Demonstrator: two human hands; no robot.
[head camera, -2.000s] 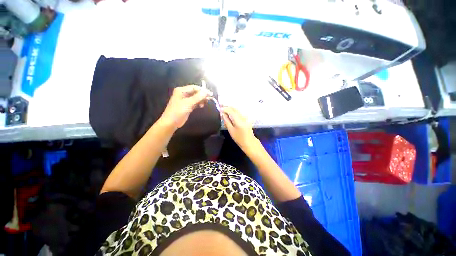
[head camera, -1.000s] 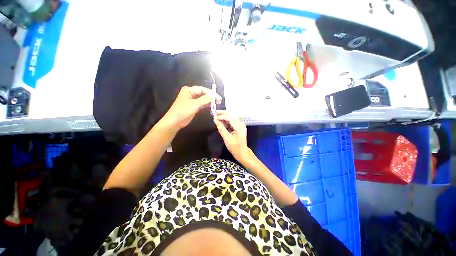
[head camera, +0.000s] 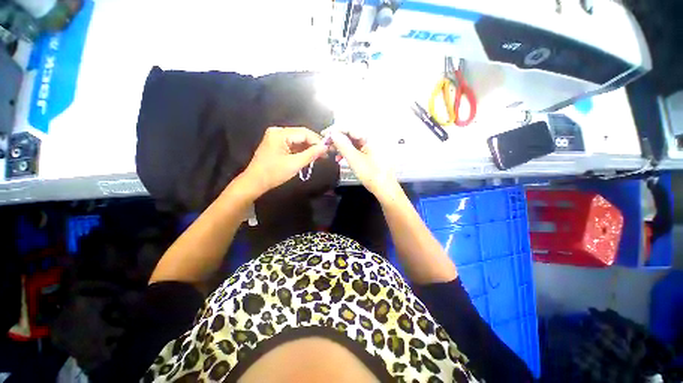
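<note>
A black garment piece (head camera: 202, 138) lies on the white sewing table left of the needle area and hangs over the front edge. My left hand (head camera: 283, 158) and my right hand (head camera: 361, 161) meet over its right part, fingertips close together. Both pinch a thin white cord (head camera: 305, 173), whose end hangs as a small loop below my left fingers. The presser foot and needle (head camera: 341, 48) are behind my hands, partly lost in lamp glare. A small white label (head camera: 252, 221) shows below my left forearm.
Right of my hands lie dark snips (head camera: 430, 121), yellow and red-handled scissors (head camera: 465, 103) and a black phone (head camera: 522, 144). The machine arm (head camera: 554, 56) spans the back right. Below the table are a blue crate (head camera: 487, 262) and a red stool (head camera: 573, 228).
The white cord was stretched between my hands; now my right hand has moved up beside my left fingertips and the cord hangs in a small loop. The garment has barely moved.
</note>
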